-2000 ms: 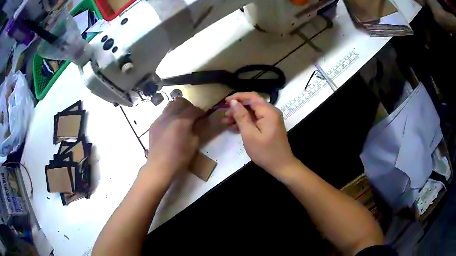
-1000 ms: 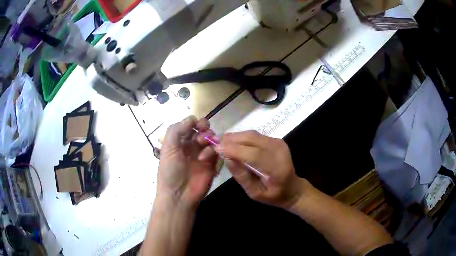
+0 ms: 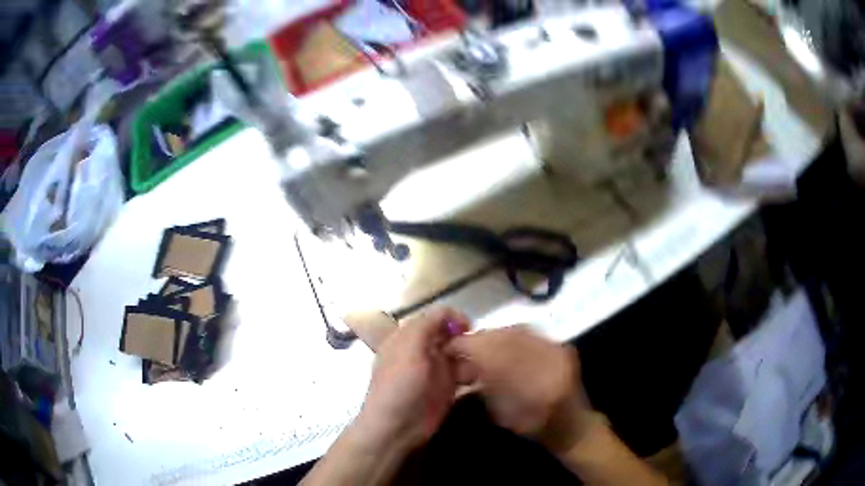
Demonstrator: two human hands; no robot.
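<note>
My left hand [image 3: 413, 375] and my right hand [image 3: 526, 380] meet at the table's front edge, both blurred. A bright pink pen tip [image 3: 454, 327] shows between their fingers; its shaft is hidden. My right hand is closed around the pen. A plain tan piece [image 3: 370, 328] sticks out beyond my left fingers; whether that hand grips it is unclear. Black-edged tan panels lie in loose piles on the left, an upper pile [image 3: 192, 254] and a lower one [image 3: 152, 337].
Black scissors [image 3: 536, 261] lie on the bed of the white sewing machine [image 3: 455, 114]. A green basket [image 3: 142, 157] and a red basket [image 3: 294, 62] stand behind. A white plastic bag [image 3: 71, 204] is at the left. White sheets [image 3: 759, 389] hang low at the right.
The view has shifted, showing more of the machine and baskets. My hands have come closer together and cover most of the pen. The tan piece now shows beyond my left hand.
</note>
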